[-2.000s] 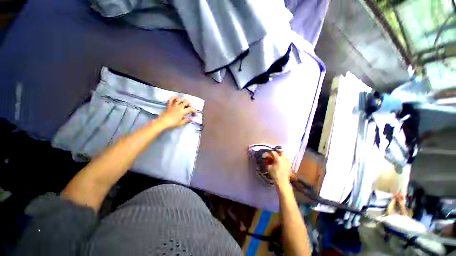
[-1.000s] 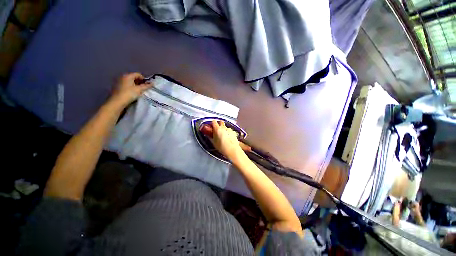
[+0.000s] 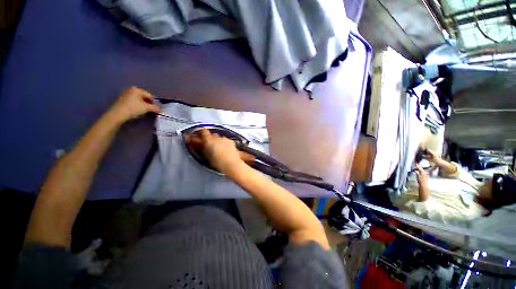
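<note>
A light grey garment piece [image 3: 170, 175] lies flat on the purple table near its front edge, with a dark line along its far edge. My left hand [image 3: 136, 104] pinches the far left corner of the piece at the dark edge. My right hand [image 3: 219, 151] is closed around the handle of the steam iron [image 3: 199, 128], which rests on the piece just below its seamed band. The iron's tip points left. My hand and forearm hide part of the iron and the cloth under it.
Crumpled grey garments [image 3: 283, 39] lie on the far side of the purple table [image 3: 73, 62]. The dark iron hose [image 3: 305, 179] runs right past the table edge. At right, grey pieces lie on a white table [image 3: 390, 107], and another person [image 3: 447, 189] works beside it.
The iron was at the table's right end, then moved left onto the garment and further left along it. My left hand went from the band's right part to its left corner.
</note>
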